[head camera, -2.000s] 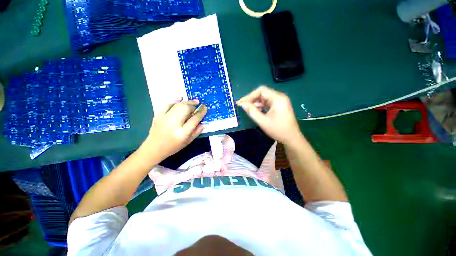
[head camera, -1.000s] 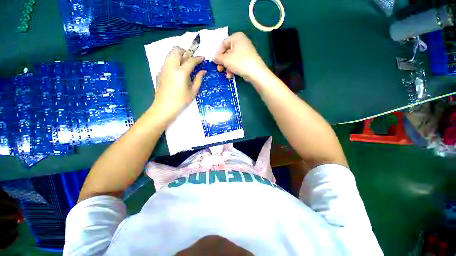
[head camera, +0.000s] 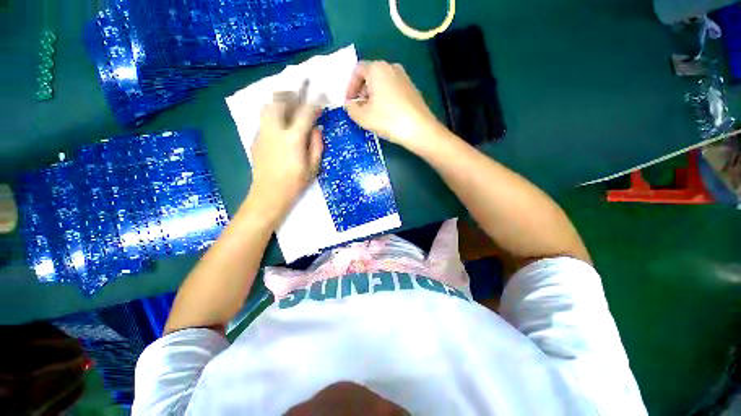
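A blue circuit board panel (head camera: 353, 175) lies on a white sheet (head camera: 296, 231) in front of me. My left hand (head camera: 284, 142) is over the panel's upper left edge. It is blurred, and a thin dark tool, possibly tweezers (head camera: 304, 89), shows at its fingers. My right hand (head camera: 382, 97) is at the panel's upper right corner, fingertips pinched together. A tiny pale piece shows at these fingertips, too small to name.
Fanned blue panels lie at upper left (head camera: 203, 45) and left (head camera: 122, 203). A black phone (head camera: 467, 85) and a cream tape ring (head camera: 422, 34) lie right of the sheet. A pale strip (head camera: 650, 162) hangs near a red stool (head camera: 691, 183).
Since the first frame, both hands have moved from the panel's lower end to its upper end. Since the second frame, the left fingers have shifted slightly and blurred. The camera view has shifted too.
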